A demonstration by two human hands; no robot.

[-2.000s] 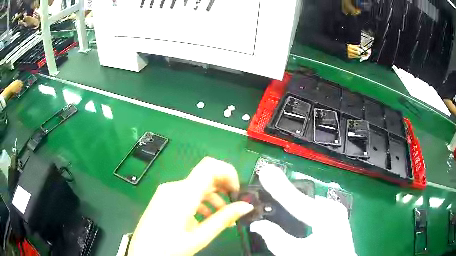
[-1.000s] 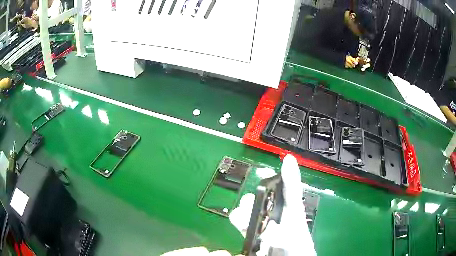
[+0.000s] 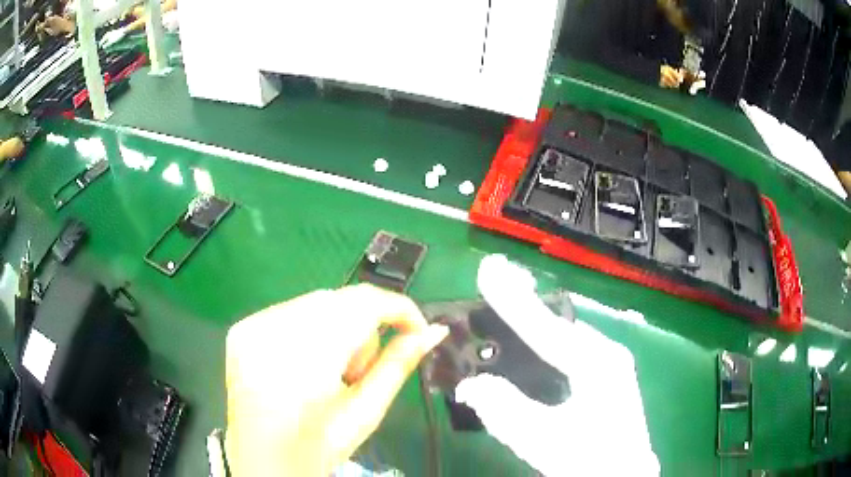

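My right hand (image 3: 569,401), in a white glove, grips a dark phone housing (image 3: 509,349) at the lower centre, thumb and fingers around its dark block. A small bright round spot shows in the camera area. My left hand (image 3: 317,373), bare, is left of it, with thumb and index fingertips pinched together at the housing's camera end. Whether a tiny part is between these fingertips cannot be told. The housing's lower part is partly hidden by the hands. Another housing (image 3: 397,261) lies on the belt just behind my left hand.
More housings lie on the green belt, left (image 3: 191,233) and right (image 3: 734,405). A black blister tray (image 3: 714,252) with three housings sits on a red crate (image 3: 504,186). Small white discs (image 3: 381,165) lie near a white machine (image 3: 373,42). A black box (image 3: 89,335) stands left. A person's hand shows opposite.
The held housing has turned from steeply tilted to flatter. My left hand has come up from the bottom edge to its camera end. The loose housings on the belt have shifted left.
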